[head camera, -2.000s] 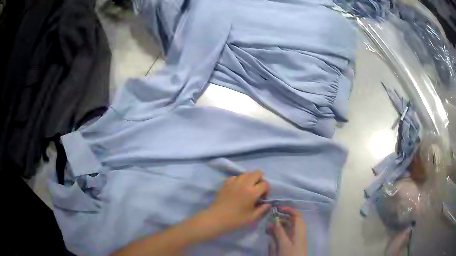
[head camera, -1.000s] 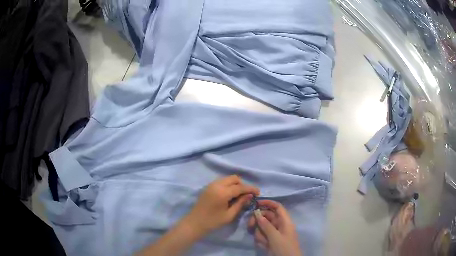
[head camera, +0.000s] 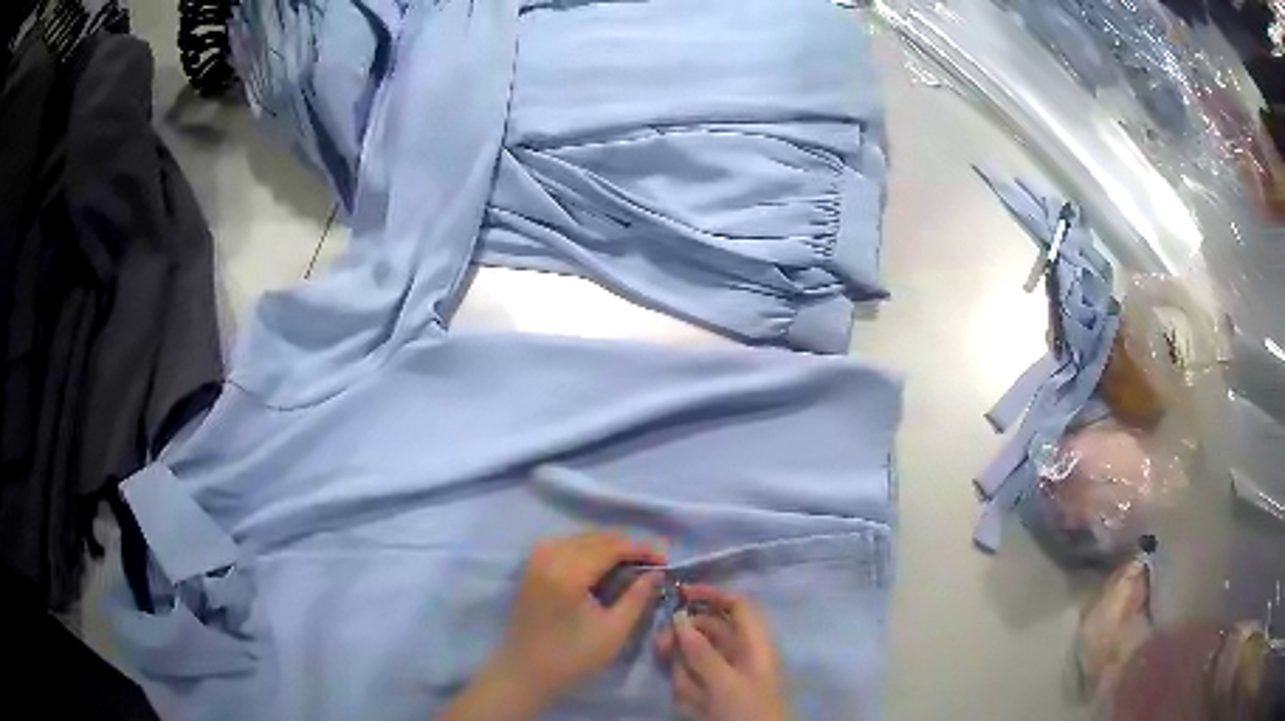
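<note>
A light blue blouse (head camera: 409, 465) lies spread on the white table, its collar (head camera: 179, 518) at the left and hem at the right. My left hand (head camera: 585, 613) pinches the blouse's front edge, the button placket (head camera: 775, 552), near the lower middle. My right hand (head camera: 722, 651) pinches the same edge just to the right, fingertips nearly touching the left hand's. A small dark spot shows between the fingertips; a button cannot be made out. A gathered, cuffed sleeve (head camera: 677, 211) lies beyond the blouse.
Dark grey jackets (head camera: 106, 254) lie at the left. Black hanger hooks (head camera: 207, 45) show at the top left. At the right are blue fabric strips (head camera: 1078, 317) with a small metallic tool (head camera: 1057, 247) on them, a clear bag with pinkish contents (head camera: 1106, 486), and clear plastic sheets (head camera: 1085, 141).
The whole view has shifted, so the blouse, strips and bag sit further left in it. Both hands remain pinched on the front edge, with small changes in finger position.
</note>
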